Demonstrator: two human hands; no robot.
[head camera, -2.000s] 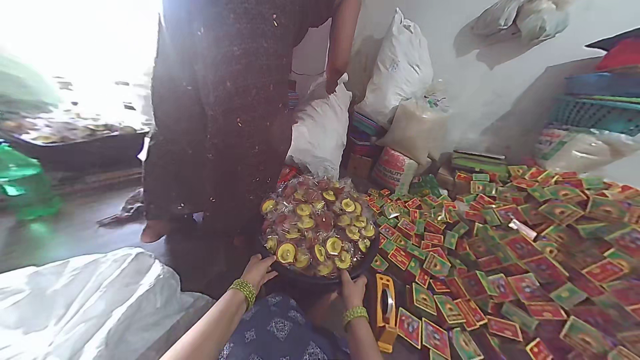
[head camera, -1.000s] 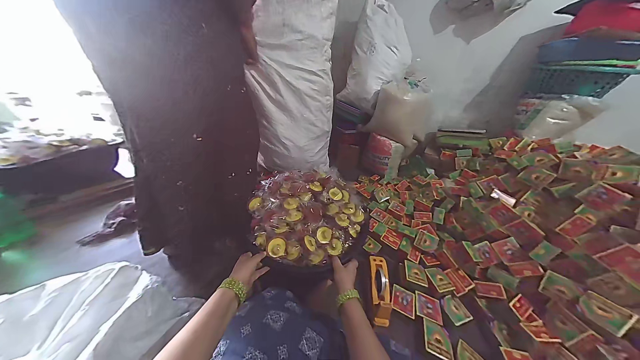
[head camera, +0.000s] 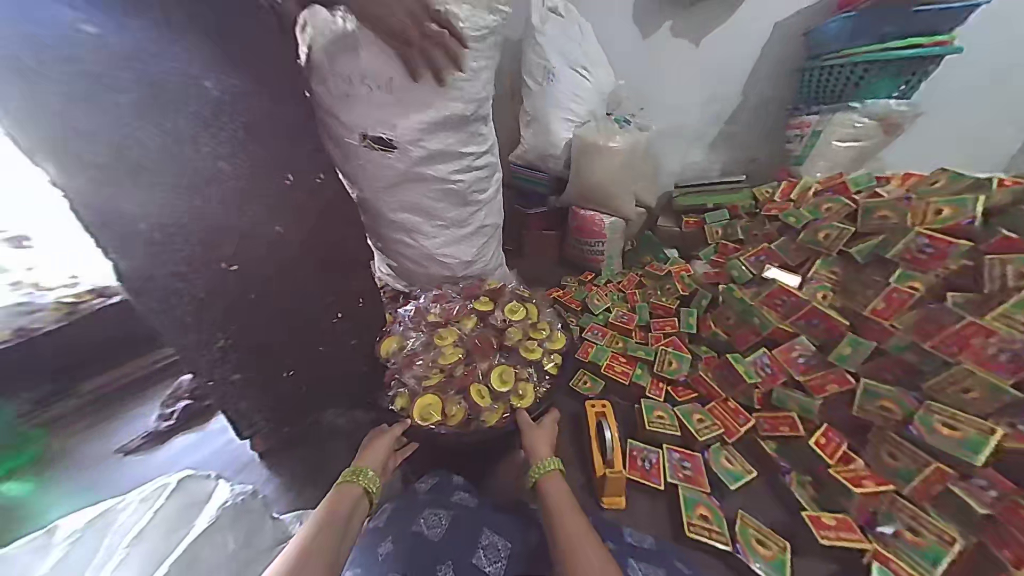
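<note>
Before my lap is a dark round basin (head camera: 472, 436) heaped with clear-wrapped packets (head camera: 480, 352) that show round yellow pieces. My left hand (head camera: 386, 450) is at its near left rim, fingers against the edge. At the near right rim, my right hand (head camera: 538, 434) grips the edge, thumb on top. Each wrist wears a yellow-green beaded bracelet. Right of my right hand, an orange tape dispenser (head camera: 606, 456) lies on the floor. Directly behind the basin stands a tall white woven sack (head camera: 424, 160), with another person's hand (head camera: 420, 36) on its upper part.
Many red and green printed packets (head camera: 768, 368) cover the floor at right. A person in dark clothing (head camera: 240, 200) stands at left. Farther back are a white sack (head camera: 560, 88), a clear bag (head camera: 612, 164) and stacked plastic baskets (head camera: 876, 72). White sheeting (head camera: 160, 528) lies at lower left.
The other person has moved the large white sack up close behind the basin; it was farther back and lower two seconds ago. My hands stay at the basin's near rim.
</note>
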